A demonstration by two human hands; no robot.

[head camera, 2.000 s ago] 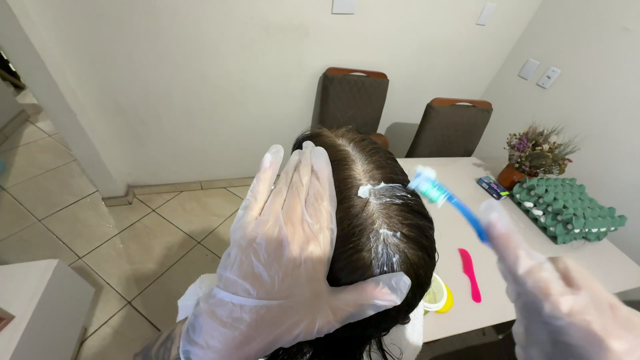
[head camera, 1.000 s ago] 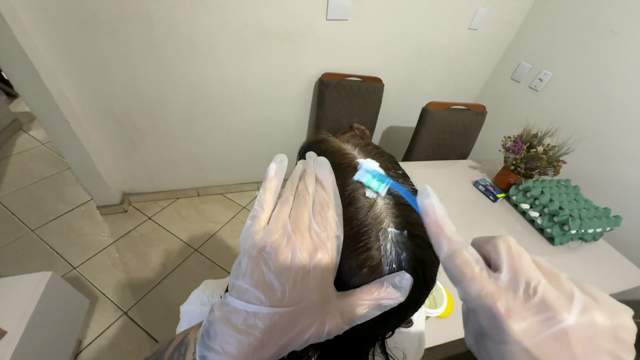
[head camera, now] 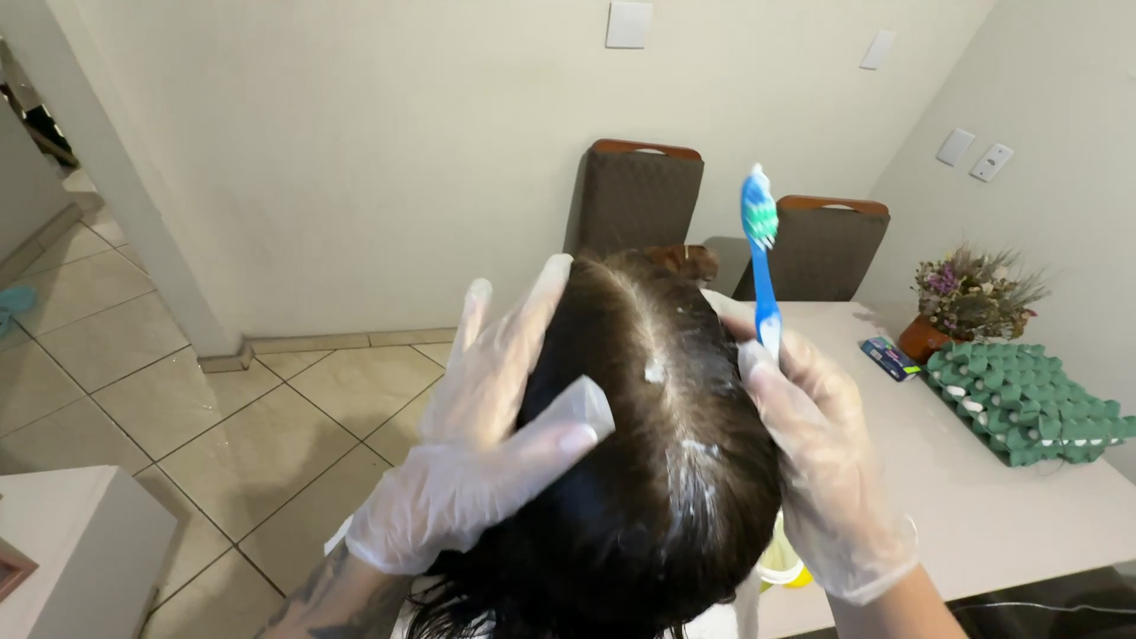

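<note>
A person's head with dark, wet-looking hair (head camera: 612, 479) is in the middle of the view, seen from above. White cream (head camera: 655, 370) lies in dabs and streaks along the parting. My left hand (head camera: 497, 426), in a clear plastic glove, rests at the left side of the hair with its fingers apart and holds nothing. My right hand (head camera: 808, 435), gloved too, grips a blue toothbrush (head camera: 763, 275) by its handle at the right side of the head. The brush stands upright, its green and white bristles up, with white at its tip.
On the white table (head camera: 967, 506) at right are green egg cartons (head camera: 1021, 399), dried flowers in a pot (head camera: 927, 335) and a small box (head camera: 890, 358). A white tub with yellow (head camera: 781, 561) is partly hidden by the head. Two chairs (head camera: 641, 200) stand behind; a white cabinet (head camera: 98, 550) is lower left.
The toothbrush has left the parting, where it lay one second ago, and now points up beside the head. The thick cream dab near the front is smaller. My left thumb has lifted and shifted.
</note>
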